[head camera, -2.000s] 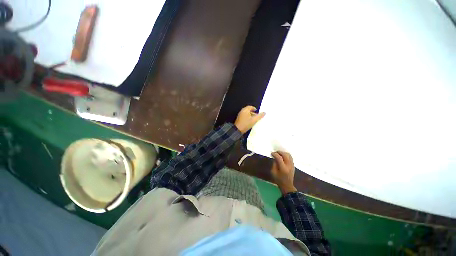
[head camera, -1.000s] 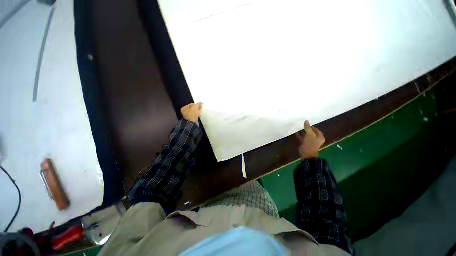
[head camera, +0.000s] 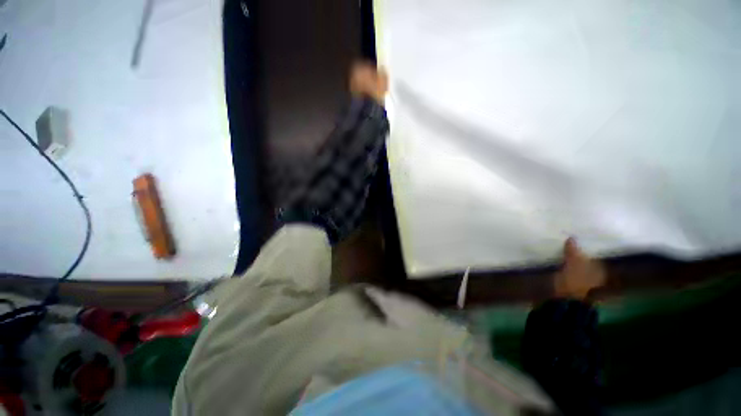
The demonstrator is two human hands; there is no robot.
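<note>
A large white marker paper (head camera: 504, 130) lies over dark fabric (head camera: 396, 236), whose edge shows along the paper's left side. My left hand (head camera: 370, 81) grips the paper's left edge, farther up the table; the fingers are blurred. My right hand (head camera: 578, 272) is at the paper's near edge, with fingertips on or at it; it is blurred too. A soft diagonal ripple runs across the paper between my hands.
At left, another paper-covered lay (head camera: 97, 219) holds an orange-brown weight (head camera: 153, 217), a small pale box (head camera: 53, 131) and a black cable (head camera: 80, 197). The cutting machine (head camera: 81, 374), with red handle (head camera: 169, 325), stands at the lower left.
My left hand has moved up along the paper's left edge. My right hand has moved right along the near edge. The view has turned, and a ripple now shows in the paper.
</note>
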